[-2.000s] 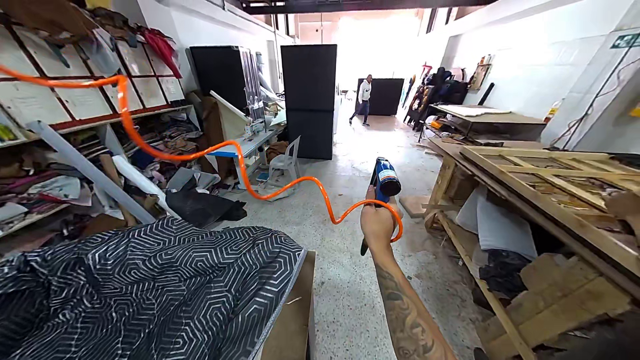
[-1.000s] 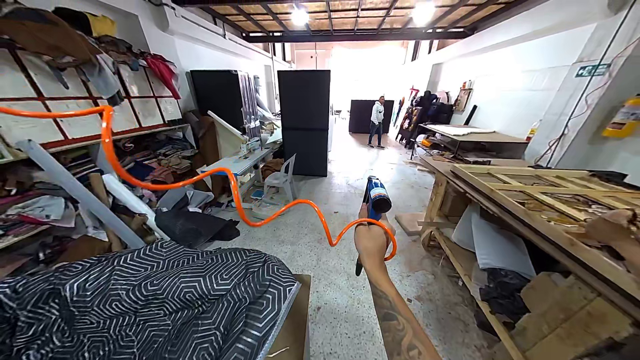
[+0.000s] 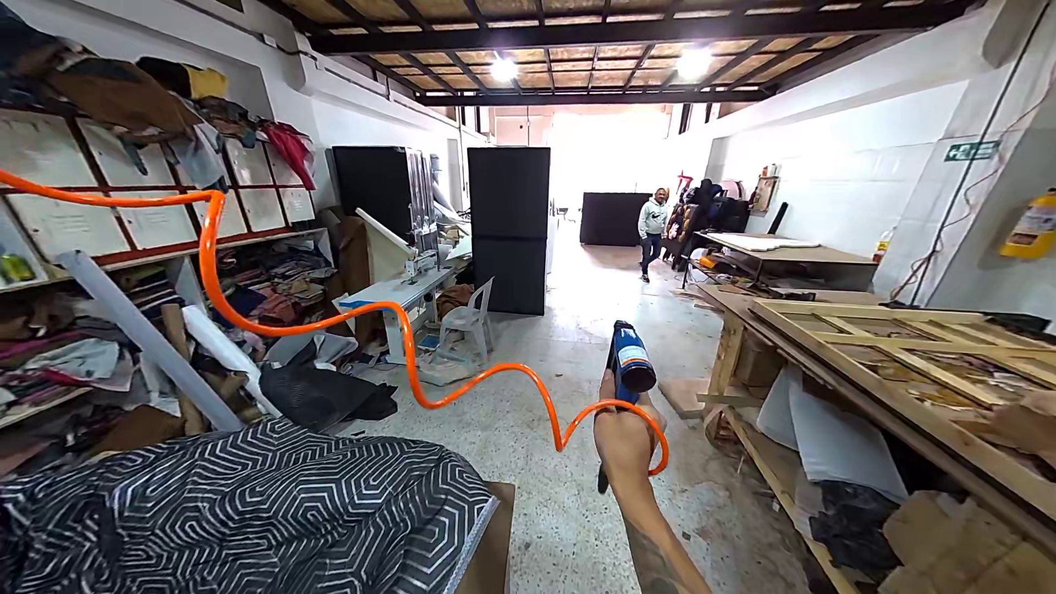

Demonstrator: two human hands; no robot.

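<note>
My right hand [image 3: 629, 433] is closed around the handle of a blue pneumatic staple gun [image 3: 632, 363], held out in front over the aisle. An orange coiled air hose [image 3: 375, 307] loops from the upper left across the view and ends by my right wrist. At the lower left, a black fabric with a white geometric pattern [image 3: 247, 511] lies draped over a piece with a brown board edge [image 3: 488, 549]. My left hand does not show in the frame.
Right, a workbench carries a wooden slat frame [image 3: 866, 338]. Left stand cluttered fabric shelves [image 3: 285, 280], a sewing machine table [image 3: 404, 289] and a white plastic chair [image 3: 470, 318]. Black upholstered panels [image 3: 509, 231] stand ahead. A person [image 3: 652, 231] is farther back near another table [image 3: 784, 247].
The person in the distance has moved to the right and now faces this way. My right hand still holds the staple gun. The view has tilted upward.
</note>
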